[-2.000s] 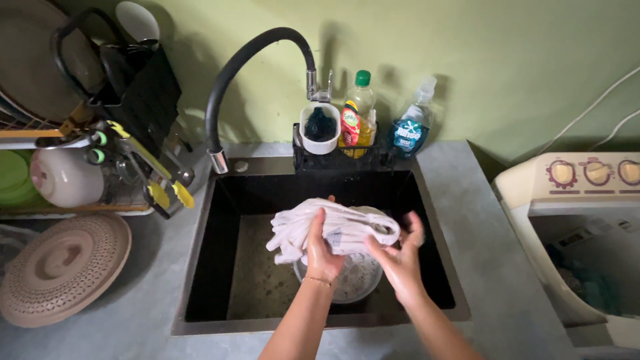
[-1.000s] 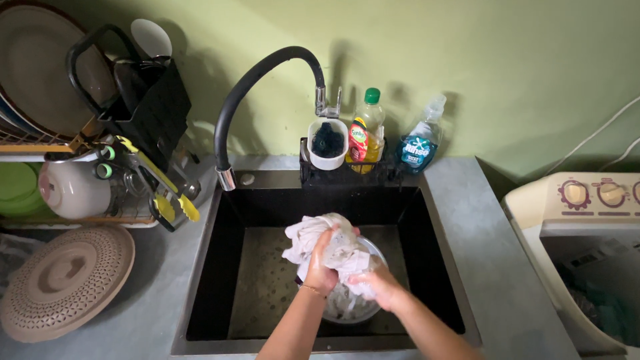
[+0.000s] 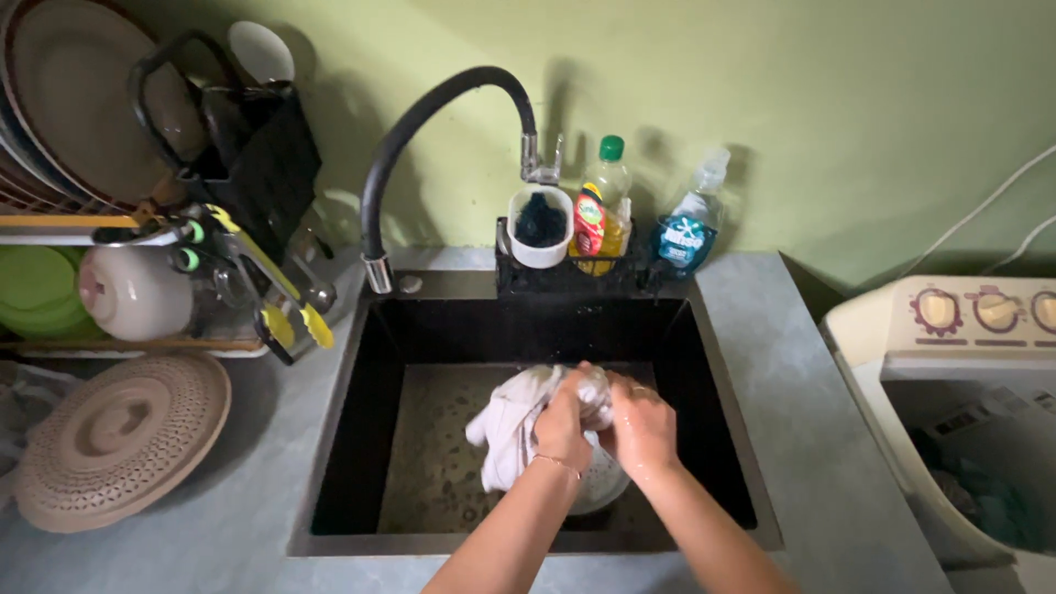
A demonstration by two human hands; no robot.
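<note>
Low over the basin of the black sink [image 3: 445,462], a wet white cloth [image 3: 516,421] is bunched between my hands. My left hand [image 3: 565,425] grips its middle, and part of the cloth hangs to the left. My right hand [image 3: 643,425] is closed around the bunched right end; its fingertips are partly hidden. Beneath the hands is a round bowl [image 3: 598,487] holding soapy water, partly covered by the cloth and my hands.
A black flexible faucet [image 3: 404,132] arches behind the sink, beside a white tub [image 3: 540,227] and dish soap bottles [image 3: 602,214]. Left are a dish rack [image 3: 124,351], tongs [image 3: 276,280] and a woven-pattern lid [image 3: 124,437]. A washing machine [image 3: 899,330] stands right.
Two seconds ago the cloth was spread flatter between my hands, with my right hand's fingers apart. Now it is bunched, and both hands are closed on it.
</note>
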